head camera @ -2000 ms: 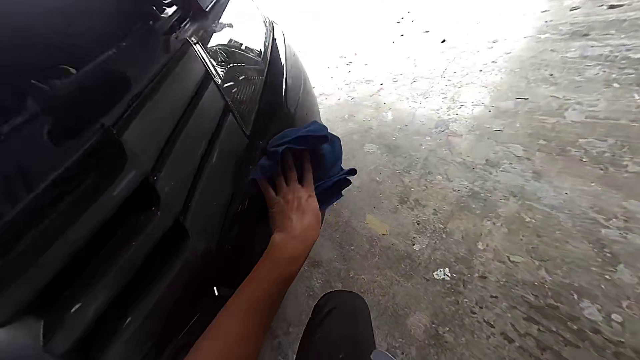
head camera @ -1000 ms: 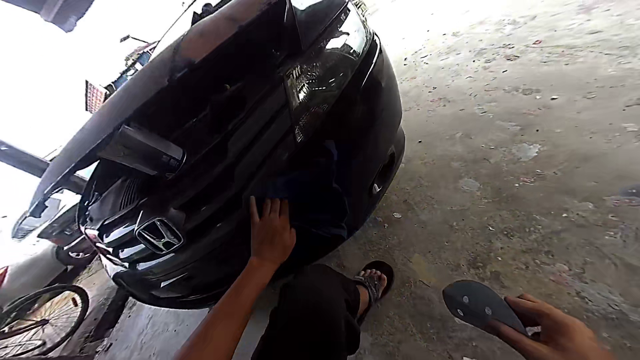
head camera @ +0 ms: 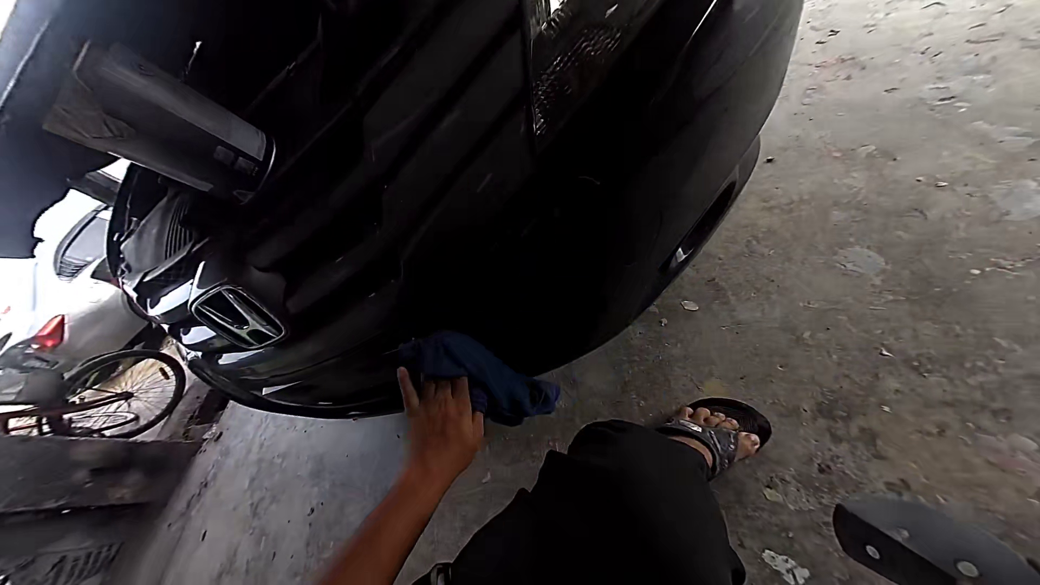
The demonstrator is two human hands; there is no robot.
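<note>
My left hand point(head camera: 443, 431) is on a bunched blue cloth point(head camera: 479, 375), its fingers gripping the cloth against the lower front bumper point(head camera: 341, 357) of a black car. Part of the cloth hangs past the bumper's edge, to the right of the fingers. The chrome Honda emblem point(head camera: 238, 317) lies up and left of this hand. At the bottom right corner a dark, flat, rounded object point(head camera: 918, 540) with pale round spots juts into view. My right hand is out of the frame, so its hold on that object does not show.
My sandalled foot point(head camera: 723, 435) stands on the stained concrete floor point(head camera: 877, 325) beside my black-clad knee point(head camera: 617, 504). A dark cylinder point(head camera: 175, 122) is above the emblem. A bicycle wheel point(head camera: 130, 394) and a light-coloured car point(head camera: 77, 301) are at the left. The headlight point(head camera: 577, 65) is at the top.
The view has swung toward the emblem side. My left hand and the cloth are now at the bumper's lower edge. My right hand, seen holding the dark flat object one second ago, has left view.
</note>
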